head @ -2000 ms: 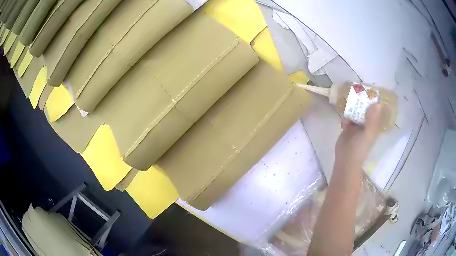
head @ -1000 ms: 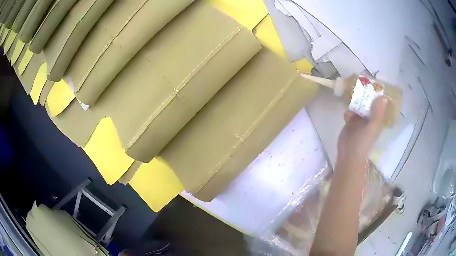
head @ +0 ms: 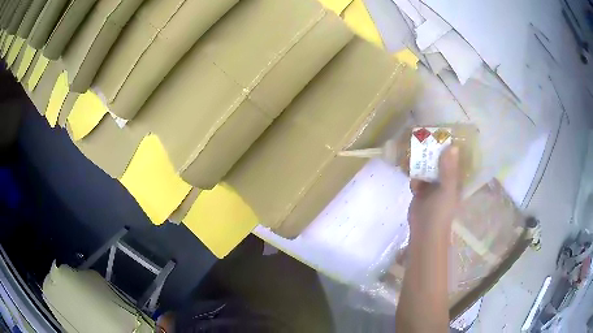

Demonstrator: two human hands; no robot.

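Note:
My right hand (head: 437,188) is closed round a clear glue bottle (head: 429,154) with a white label and red and orange diamonds. Its long pale nozzle (head: 361,153) points left, with the tip at the middle of the glue edge (head: 312,175) of the nearest khaki panel (head: 286,136). A shiny glue line (head: 365,122) runs along the upper part of that edge. Yellow pieces (head: 221,218) show past the panel ends. My left hand is not clearly in view; a small skin-toned patch at the bottom left edge is too small to tell.
More overlapping khaki panels (head: 104,45) lie at the upper left. A white sheet (head: 344,221) and crinkled clear plastic (head: 481,240) lie at the near right. Paper scraps (head: 448,49) lie at the upper right. A metal frame (head: 133,260) and stacked blanks (head: 84,299) stand at the lower left.
My right hand has moved the bottle left and down, taking the nozzle tip from the panel's upper right end to its middle. A shiny line now shows behind it. The view has shifted slightly.

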